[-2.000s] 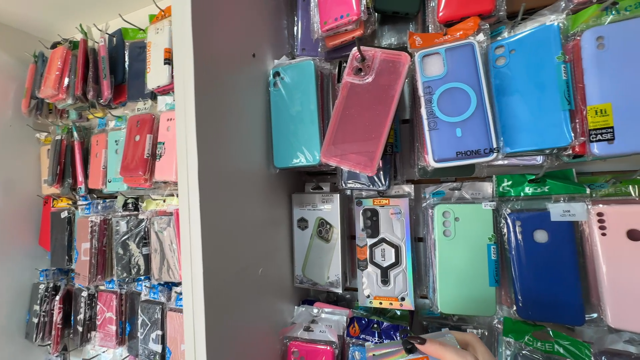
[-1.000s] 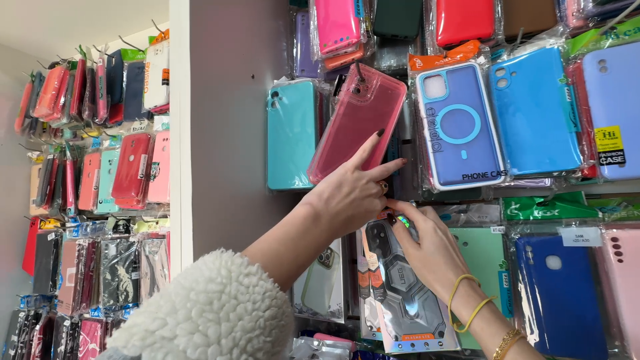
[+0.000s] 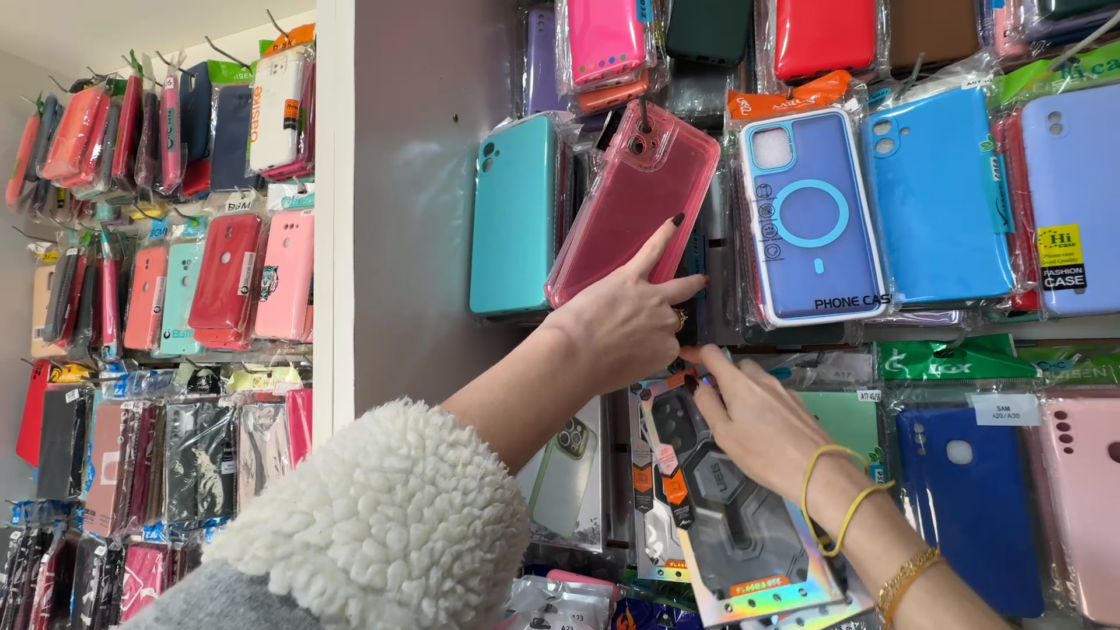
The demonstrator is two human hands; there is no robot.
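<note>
My left hand (image 3: 617,319), in a white fleece cuff, reaches up across the rack with its index finger against a clear pink phone case (image 3: 643,197) hanging from a hook. Its other fingers are partly hidden, near the hook area below. My right hand (image 3: 757,420), with yellow bands at the wrist, grips the top of a boxed grey rugged phone case (image 3: 744,525), which hangs tilted. A similar box (image 3: 647,490) stands just behind it on the left. At the left of these is a box picturing a pale green case (image 3: 564,477).
A teal case (image 3: 512,214) hangs left of the pink one, a blue case with a ring (image 3: 814,219) to its right. A grey panel (image 3: 420,201) with a white edge (image 3: 337,175) divides this rack from another full of packaged cases. A dark blue case (image 3: 971,507) hangs lower right.
Both hands have come up over the rack since two seconds ago, when only fingers showed at the bottom. The boxed rugged case hung upright then; now it is tilted under my right hand.
</note>
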